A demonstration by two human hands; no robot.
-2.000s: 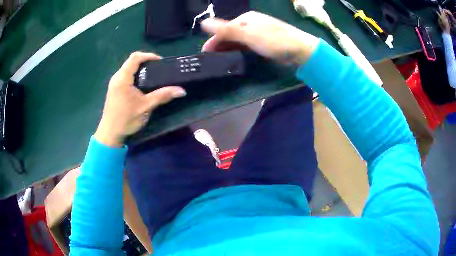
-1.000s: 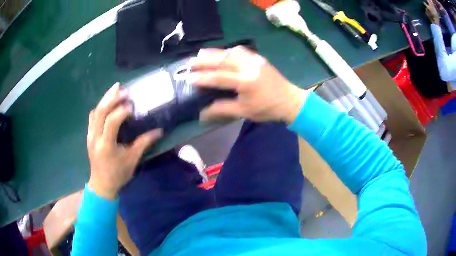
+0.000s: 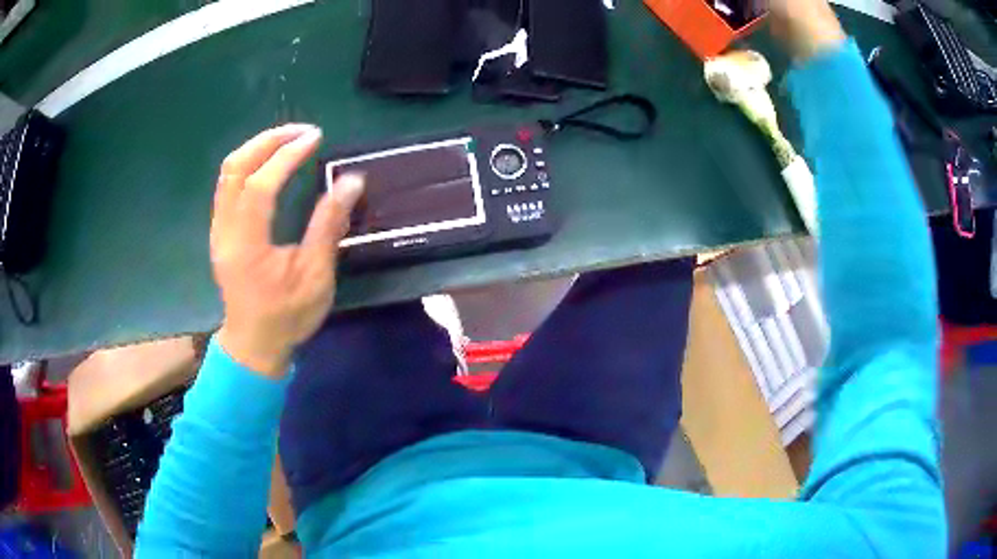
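Note:
A black portable video player (image 3: 421, 194) lies screen up on the green bench near its front edge. It has a light-framed screen, a round dial on the right and a wrist strap (image 3: 612, 115) at its right end. My left hand (image 3: 276, 246) is at its left end, thumb over the screen's left edge, fingers apart. My right hand (image 3: 804, 24) is at the top right by the orange parts box (image 3: 700, 24), blurred and partly cut off. Its fingertips and anything in them are hidden. Dark small parts show in the box.
Black panels (image 3: 407, 44) lie at the far side with a thin white piece (image 3: 503, 55). A mallet (image 3: 741, 82) lies right, partly under my right arm. Another player (image 3: 24, 186) is far left. Cartons (image 3: 765, 317) stand below; a pink-edged item (image 3: 962, 197) is far right.
The player, held and turned by both hands before, now lies screen up on the bench. My right hand has moved away to the orange box. My left hand has opened beside the player.

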